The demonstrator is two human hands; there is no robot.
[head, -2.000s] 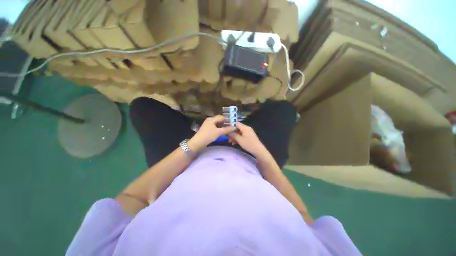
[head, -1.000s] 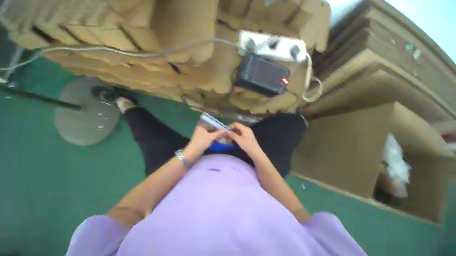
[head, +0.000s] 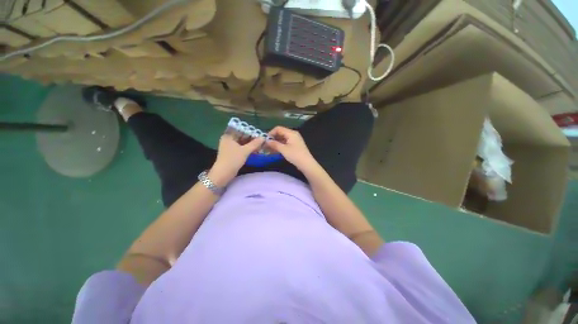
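Note:
A short row of several small white-silver LED modules (head: 246,127) is held together above my lap. My left hand (head: 236,150) grips the row from below and left, with a silver watch on the wrist. My right hand (head: 286,145) touches the right end of the row with its fingertips. Something blue lies in my lap under the hands. The black test box (head: 305,41) sits on the cardboard beyond my hands, with a reddish grid on top and a small red light lit.
Stacked die-cut cardboard (head: 158,60) spans the far side. The white power strip (head: 317,6) and a looped white cable (head: 382,63) lie behind the box. A large open carton (head: 418,149) with a whitish plastic bag (head: 494,155) stands right. A round grey base (head: 76,142) stands left.
The row of modules has swung round, and its scalloped edge now faces up and right between both hands. The view has shifted, so the test box looks larger and nearer the top edge.

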